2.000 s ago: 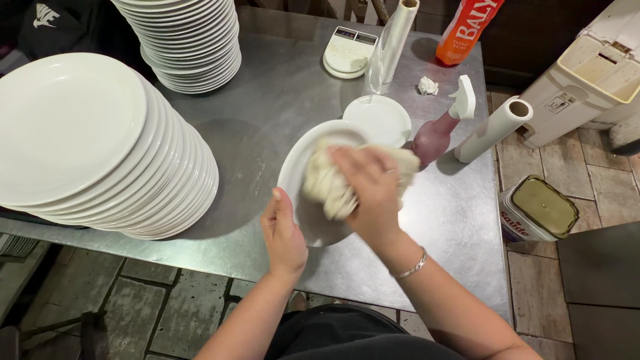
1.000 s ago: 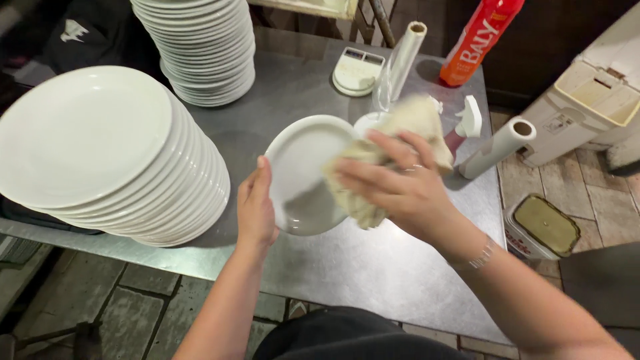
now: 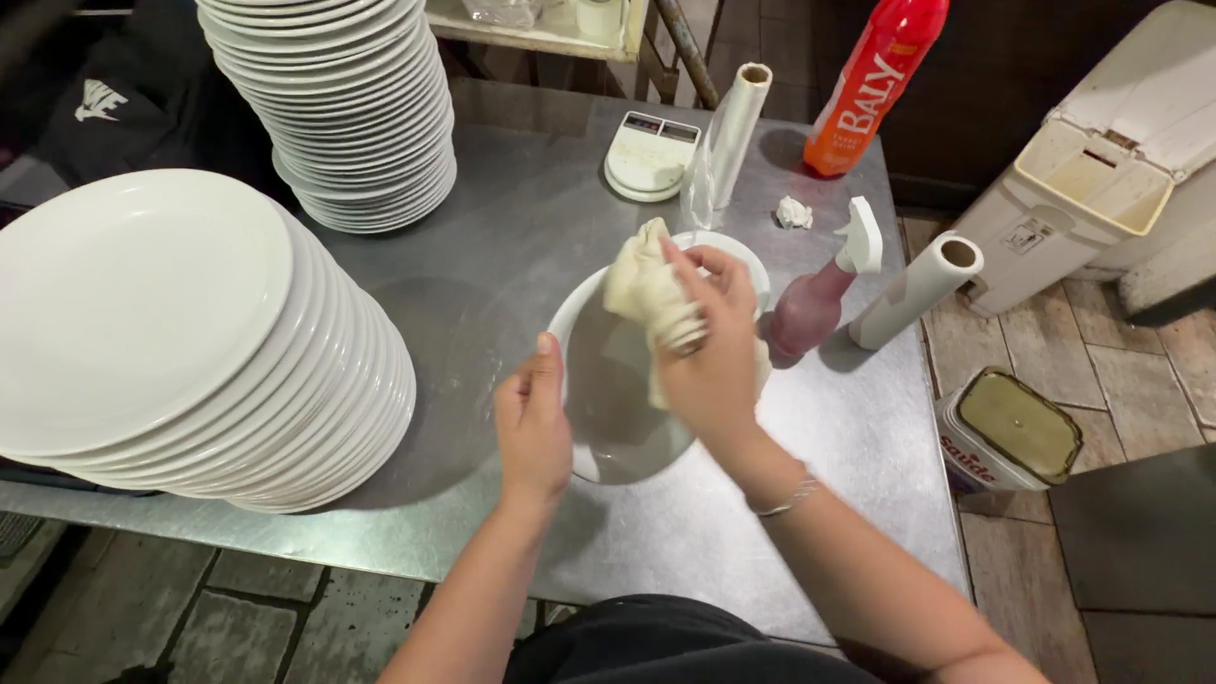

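Note:
My left hand (image 3: 535, 418) grips the left rim of a white plate (image 3: 617, 418), its thumb on the upper side. A bunched cream cloth (image 3: 655, 294) is in my right hand (image 3: 712, 351), over the plate's upper right part and hiding some of it. Beyond them, another white plate (image 3: 746, 249) lies partly hidden on the steel table (image 3: 456, 313). To the left stand a wide stack of white plates (image 3: 142, 304) and, behind it, a tall stack of plates (image 3: 351, 114).
Right of my hands stand a spray bottle (image 3: 812, 309) and a white roll (image 3: 912, 290). Farther back are a kitchen scale (image 3: 653, 157), a plastic film roll (image 3: 731, 142), crumpled paper (image 3: 793, 214) and a red bottle (image 3: 869, 95). A lidded bucket (image 3: 1016, 427) and a bin (image 3: 1064, 209) are beyond the right edge.
My right hand and the cloth have moved from the plate's right side back over its upper part. My left hand keeps its hold on the rim.

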